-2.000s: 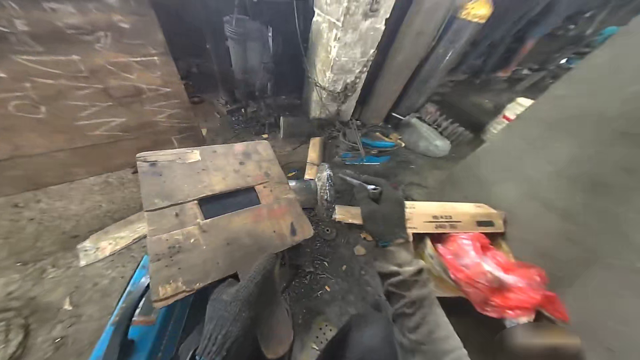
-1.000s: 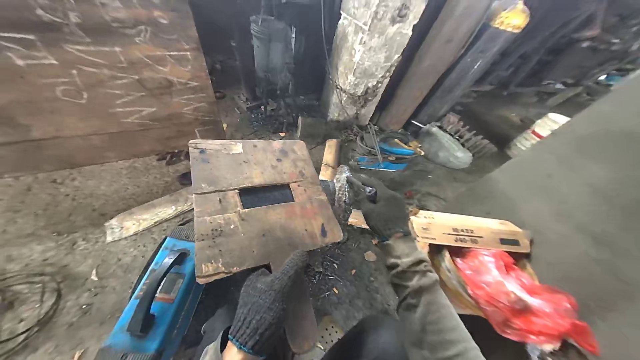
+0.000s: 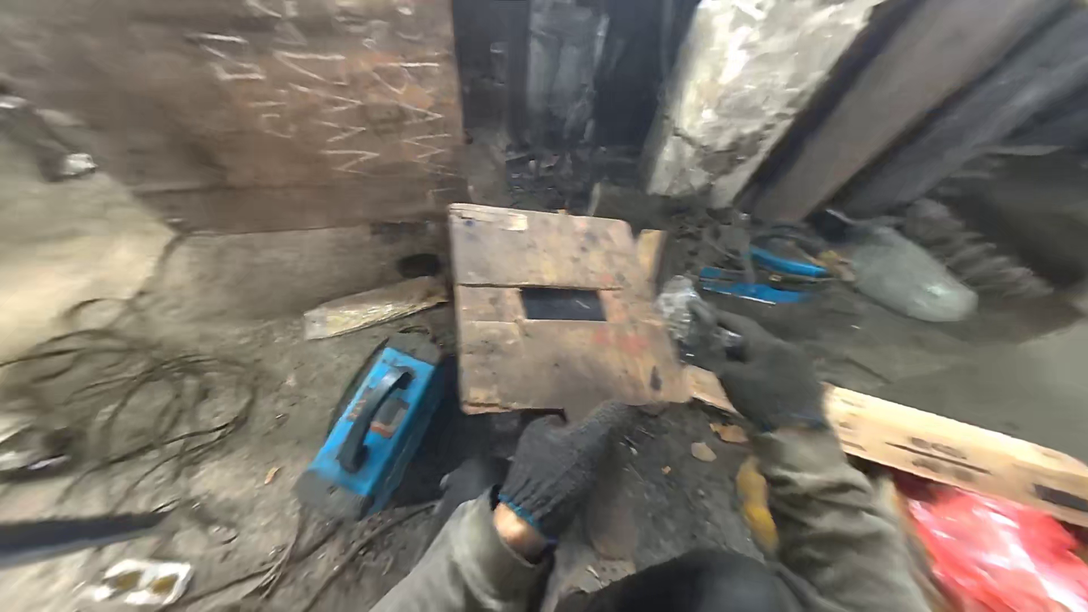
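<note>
My left hand, in a dark knit glove, grips the lower edge of a worn wooden welding shield with a dark rectangular window. The shield stands between my face and part of the floor. My right hand, gloved too, is to the right of the shield, closed around a dark tool whose kind is blurred. Just left of that hand, at the shield's right edge, is a greyish metal piece. A blue machine with a black handle, probably a portable welder, sits on the ground left of the shield.
A cardboard box with a red plastic bag lies at the right. Blue-handled items and a clear plastic bottle lie beyond my right hand. Coiled cable is at the left, near a chalk-marked rusty plate.
My left hand has come into clear sight at the shield's lower edge. The view has swung left, showing more of the blue machine and the cable.
</note>
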